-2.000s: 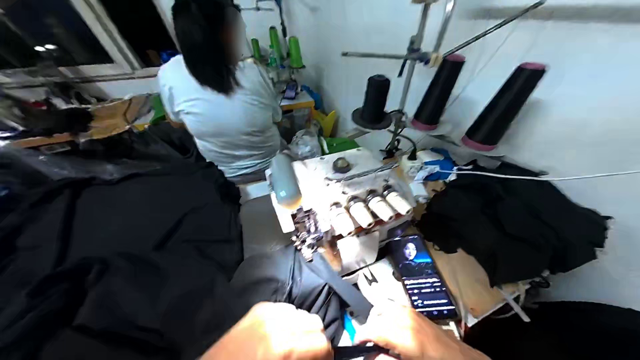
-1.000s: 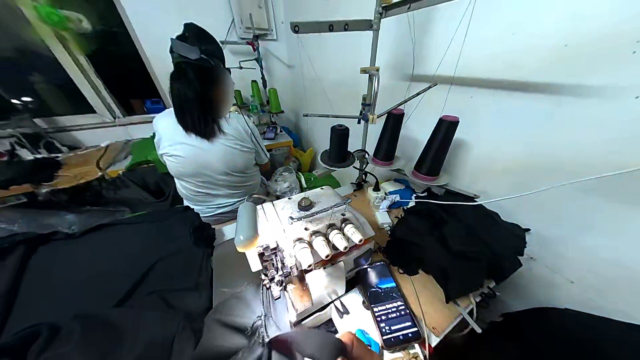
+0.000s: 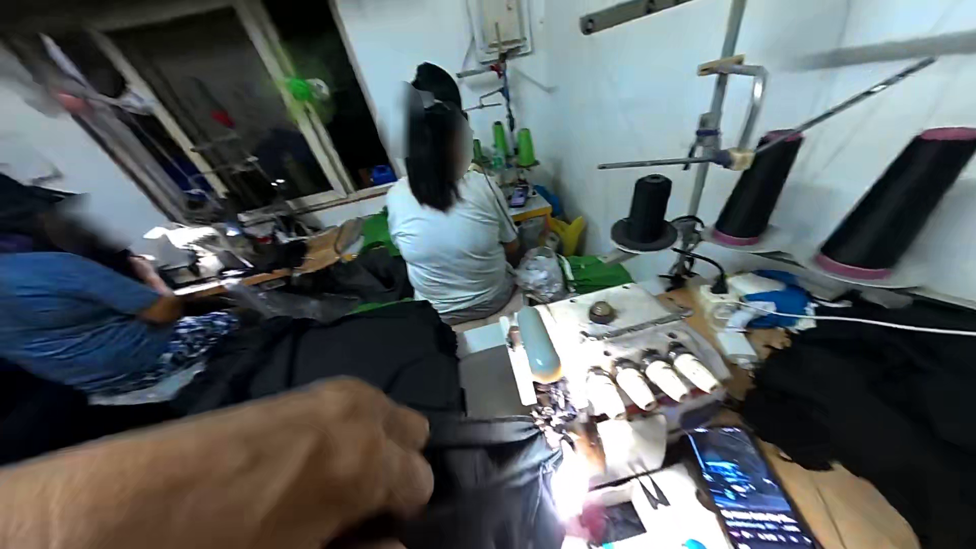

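Note:
Blurred by motion, my left hand (image 3: 335, 457) is large at the lower left, its fingers curled on black fabric (image 3: 480, 488). That fabric stretches right to the needle and presser foot area (image 3: 555, 415) of a white overlock sewing machine (image 3: 633, 313). A lamp lights this area brightly. My right hand cannot be made out; a blurred reddish patch near the bottom, beside the machine, is too unclear to name. Metal tweezers (image 3: 650, 492) lie on the machine's front plate. More black cloth (image 3: 358, 354) is piled left of the machine.
A phone (image 3: 751, 488) with a lit screen lies right of the machine, near black cloth (image 3: 877, 404). Black thread cones (image 3: 648, 210) stand on a rack behind. A person in a light shirt (image 3: 450, 236) sits ahead; another in blue (image 3: 84, 313) is at left.
My left hand now shows large at the lower left. The hand seen at the bottom, beside the machine, one second ago is no longer plain. The view has turned left, showing the person in blue.

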